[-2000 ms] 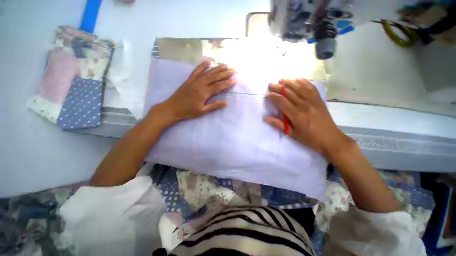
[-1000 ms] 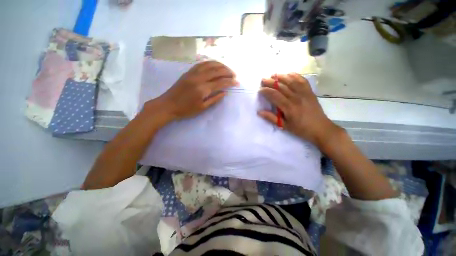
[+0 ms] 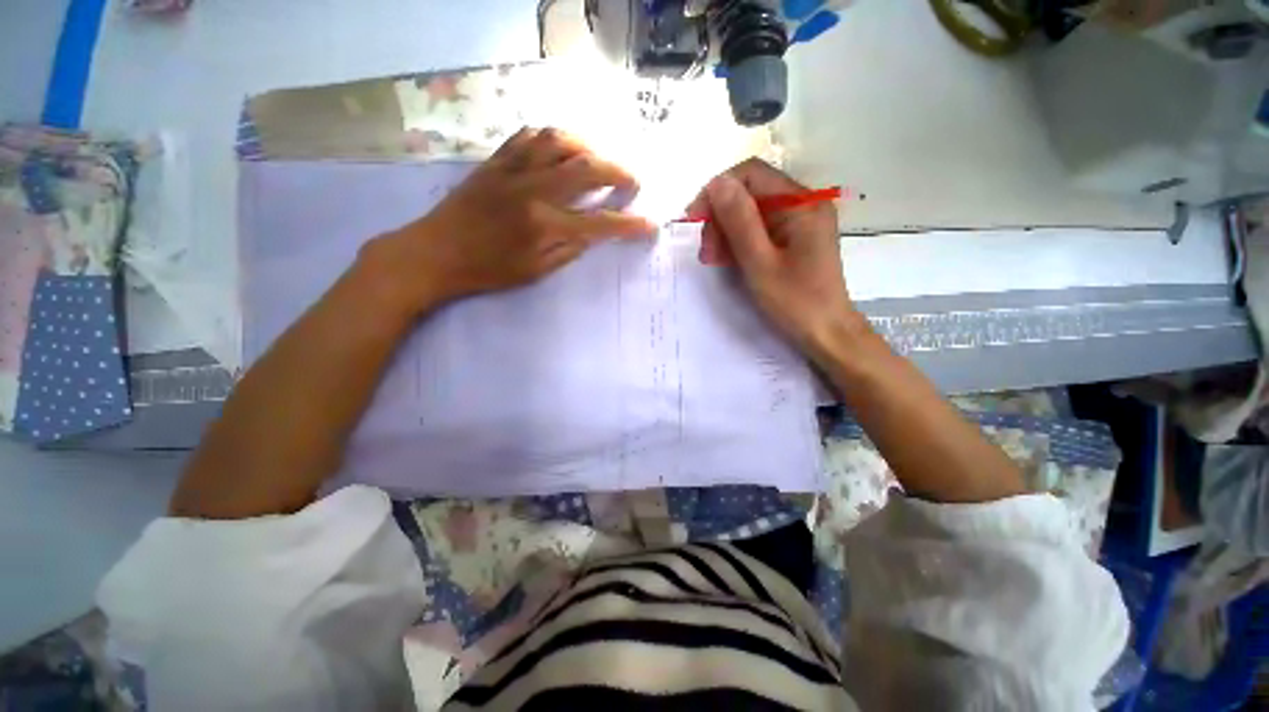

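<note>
A pale lilac paper pattern with drawn lines lies over patchwork-print fabric, whose beige and floral strip shows beyond its far edge. My left hand lies on the paper with fingers spread, pressing near the far edge. My right hand holds a thin red marking pen, its tip at the paper near my left fingertips. The lamp glare whitens the fabric just beyond both hands.
The sewing machine head with its grey knob stands beyond my hands. A folded patchwork piece lies at left. Scissors with yellow handles lie at far right. A ruler strip runs along the front edge. More print fabric covers the lap.
The whole view has shifted, so the table things appear further left. The red pen has turned from lying across my right palm to a writing grip. My left hand's fingers have spread.
</note>
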